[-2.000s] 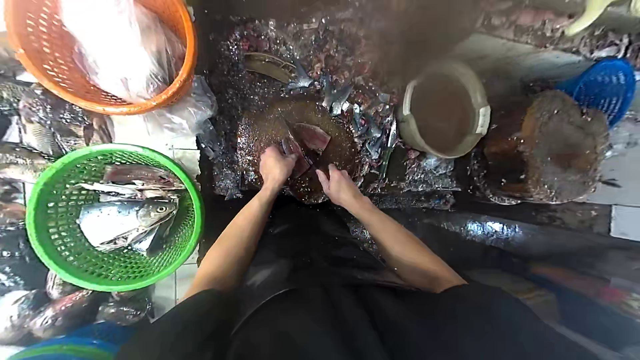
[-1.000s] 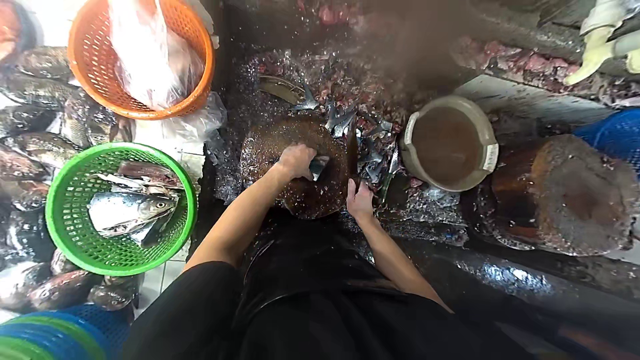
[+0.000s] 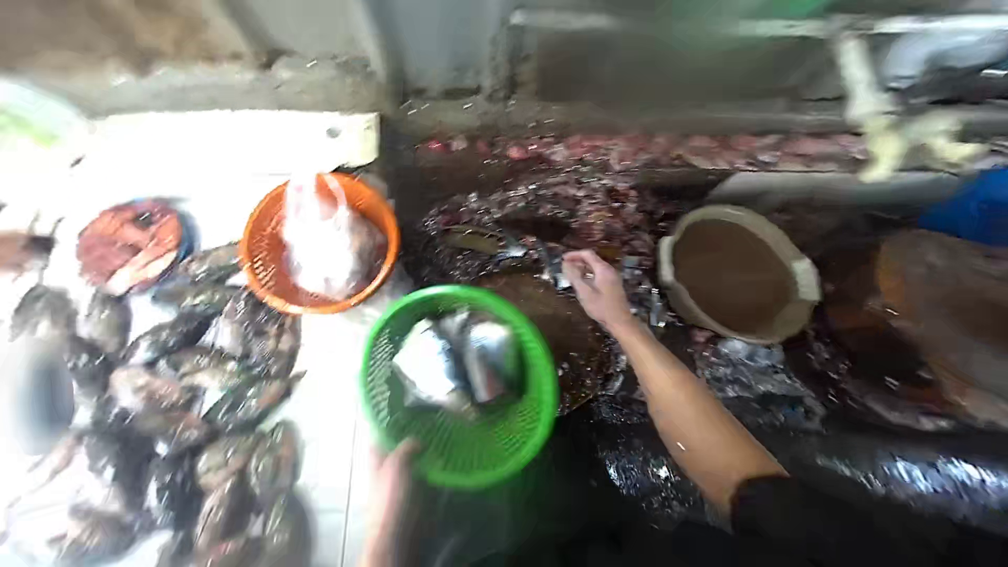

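Observation:
My left hand (image 3: 394, 472) grips the lower left rim of a green plastic basket (image 3: 542, 378), blurred by motion. Silvery cut fish pieces (image 3: 429, 362) lie in the basket, whose right edge overlaps a round chopping block (image 3: 543, 315). Beyond the basket, my right hand (image 3: 596, 287) hangs over the far right edge of the block, fingers curled, close to fish scraps (image 3: 630, 272). Whether it holds something is too blurred to tell.
An orange basket (image 3: 256, 272) holds a plastic bag. Whole fish (image 3: 181, 394) cover the left side, near red fish pieces (image 3: 130, 244). A bucket of brown water (image 3: 803, 276) stands right of the block, with a wooden stump (image 3: 937, 315) farther right. Pale pipes (image 3: 870, 102) run at the top right.
The green basket has moved from the white tiles to over the block's left side, my left hand now on it. My right hand has moved to the block's far side. The view has swung.

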